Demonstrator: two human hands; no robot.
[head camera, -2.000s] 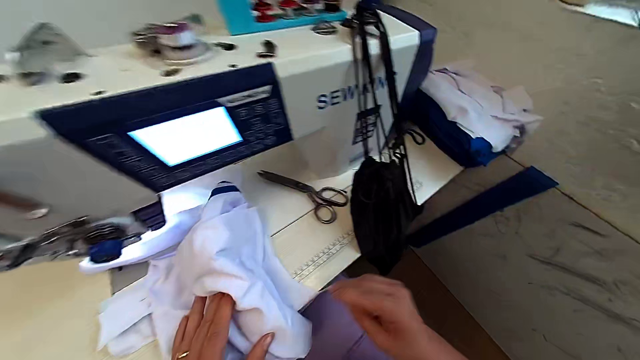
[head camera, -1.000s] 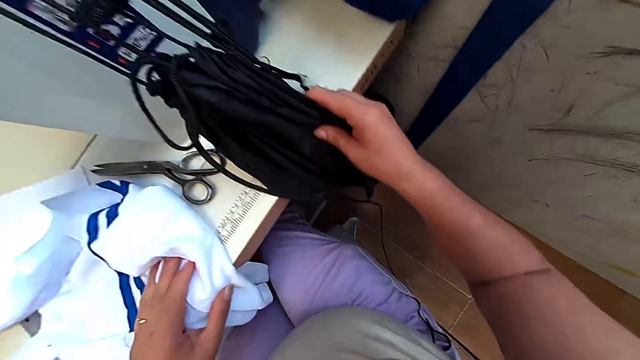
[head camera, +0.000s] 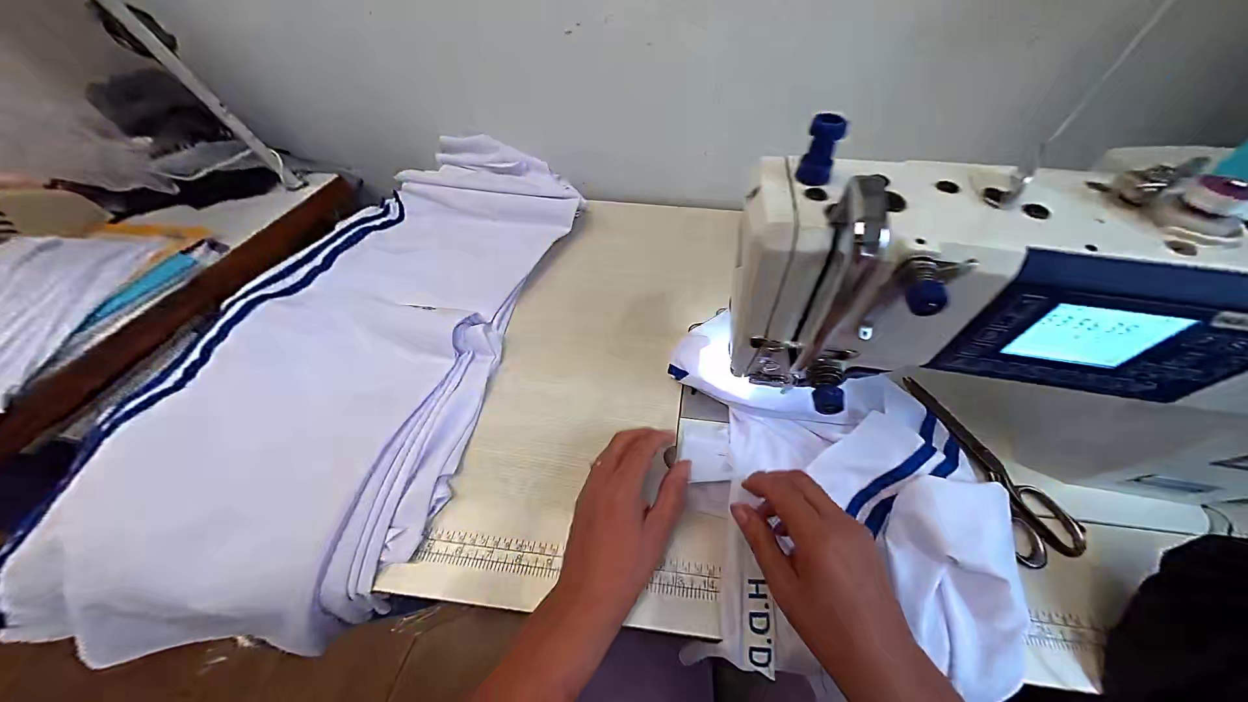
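White fabric with navy stripes (head camera: 882, 478) lies under the head of a sewing machine (head camera: 799, 273), where the lamp lights it. My left hand (head camera: 634, 497) rests at the small white piece (head camera: 704, 451) left of it, fingers apart; whether it grips the piece is unclear. My right hand (head camera: 804, 526) pinches the edge of the white fabric between thumb and fingers, above a strip with navy letters. Metal scissors (head camera: 1004, 478) lie right of the fabric, their handles toward me.
A stack of white striped fabric pieces (head camera: 263, 419) covers the left of the sewing table (head camera: 585, 322). A printed ruler (head camera: 497, 554) runs along the front edge. The black bag (head camera: 1185, 624) is at the lower right; other fabrics (head camera: 88, 292) lie on a surface at far left.
The right hand has let go of the black bag and moved to the white fabric. The left hand has shifted to the small white piece. The view has swung left.
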